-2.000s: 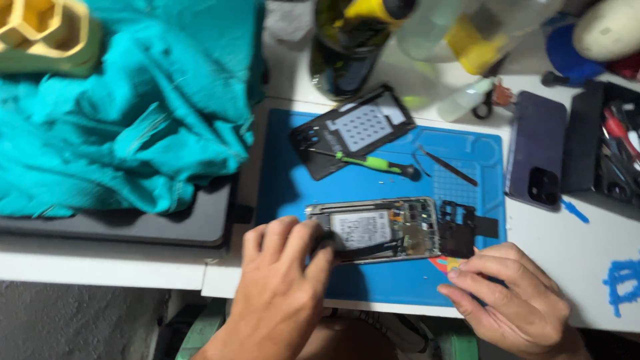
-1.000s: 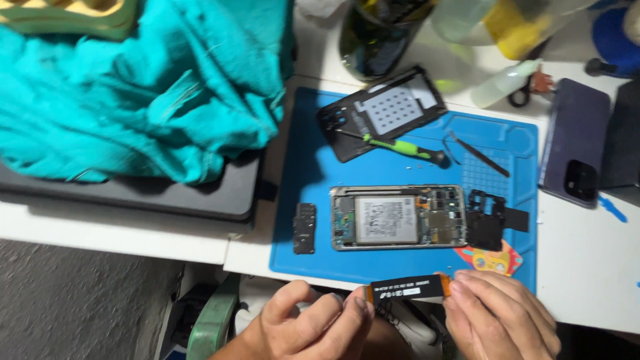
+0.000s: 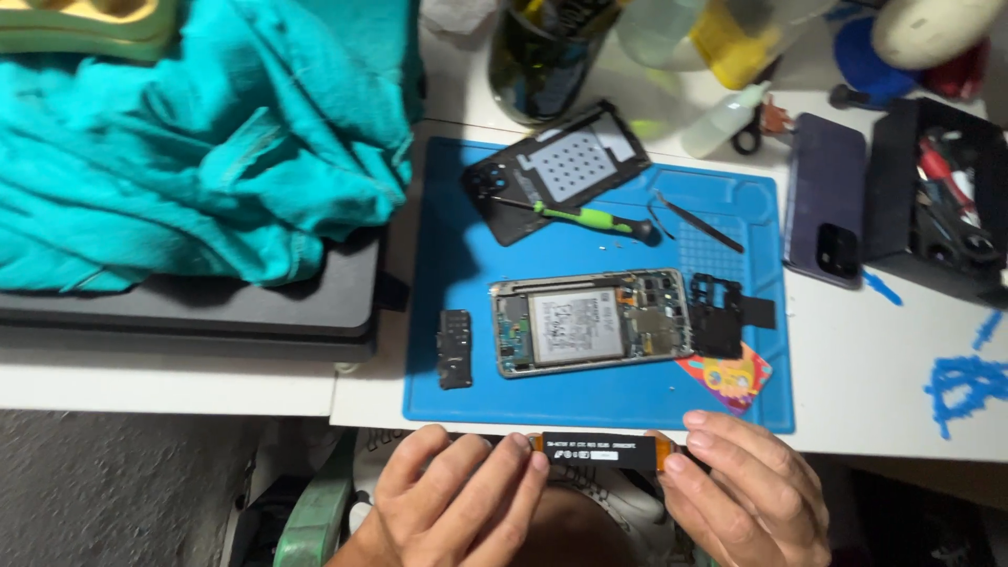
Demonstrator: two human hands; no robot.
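Between my left hand [image 3: 465,492] and my right hand [image 3: 744,484] a black flex cable [image 3: 602,451] with orange ends is held by its two ends, below the mat's front edge. An opened smartphone [image 3: 583,327], its battery and circuit boards exposed, lies on the blue repair mat [image 3: 543,405]. Left of it is a small black phone part [image 3: 454,349]; at its right end lies a black cover piece [image 3: 717,315] with a tab. Behind, a green-handled screwdriver [image 3: 594,219] rests across the phone's back cover [image 3: 512,216]. Black tweezers [image 3: 701,223] lie to the right.
A purple phone [image 3: 823,197] and a black box of tools [image 3: 898,213] stand at the right. Turquoise cloth [image 3: 197,157] covers part of a black device [image 3: 181,323] at the left. A glass bottle [image 3: 543,63] and a small dropper bottle [image 3: 720,122] stand behind the mat.
Two seconds ago my hands were at the opened phone; now they are in front of the mat with the flex cable between them. The small black part left of the phone has come into sight.
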